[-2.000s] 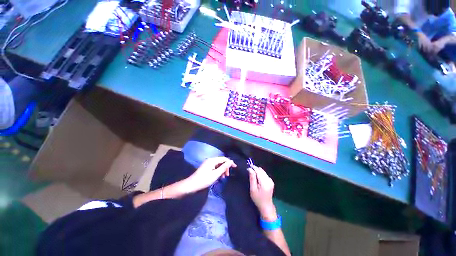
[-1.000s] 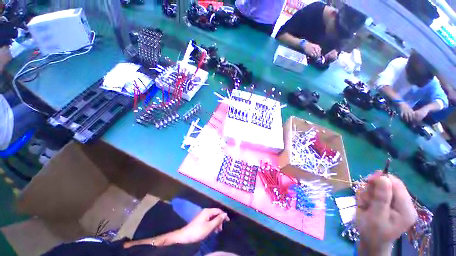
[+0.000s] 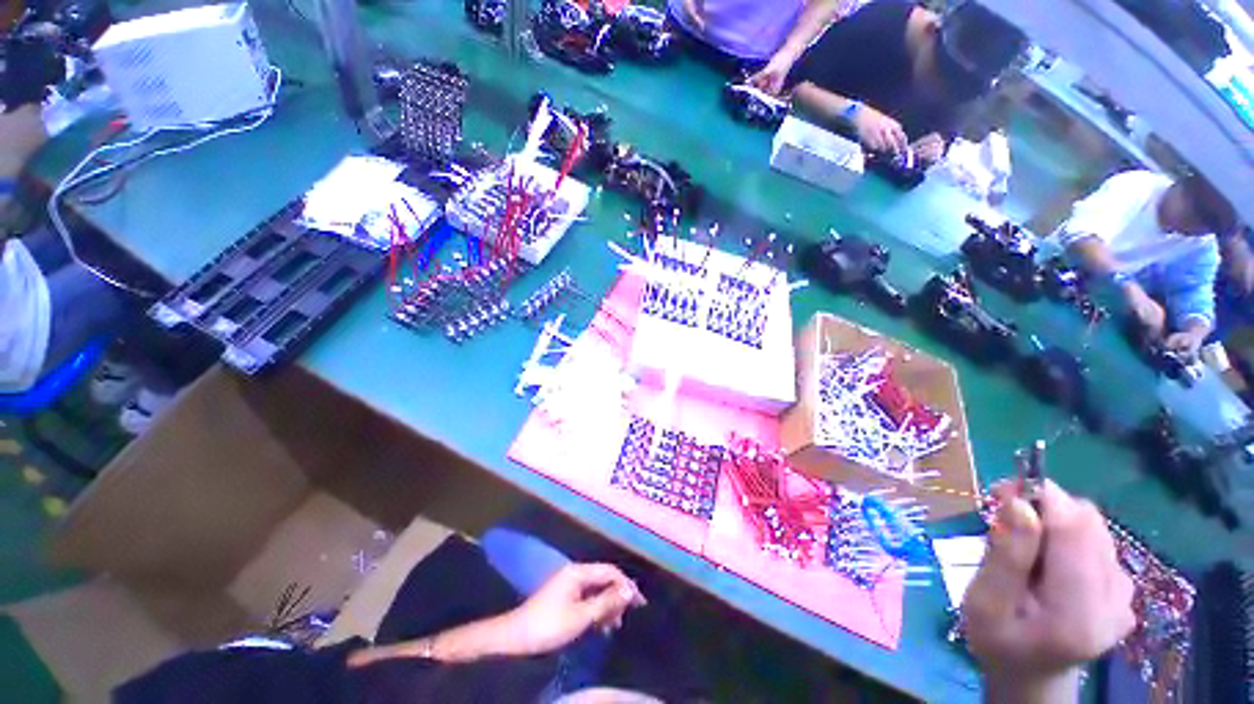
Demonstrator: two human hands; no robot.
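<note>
My right hand (image 3: 1048,585) is raised at the right, in front of the bench. Its thumb and fingers are closed on a small dark metallic piece (image 3: 1031,464), which sticks up from the fingertips; I cannot tell what it is. A blue cord (image 3: 901,534) loops beside this hand, over the leaded parts. My left hand (image 3: 585,605) is low at centre, over my lap, with fingertips together; whether it holds something is too small to tell. Rows of small dark parts (image 3: 667,470) and red lead wires (image 3: 777,509) lie on the red mat (image 3: 674,523).
A white box (image 3: 715,365) with upright parts and an open cardboard box (image 3: 894,475) of white and red wires stand behind. Black slotted racks (image 3: 282,296) lie left. Orange-brown wired parts are mostly hidden by my right hand. Several people work opposite. A large carton (image 3: 165,481) is below.
Both hands were together over my lap two seconds ago. My right hand has since risen to the right with the small piece. The view has tilted up, showing more bench and people.
</note>
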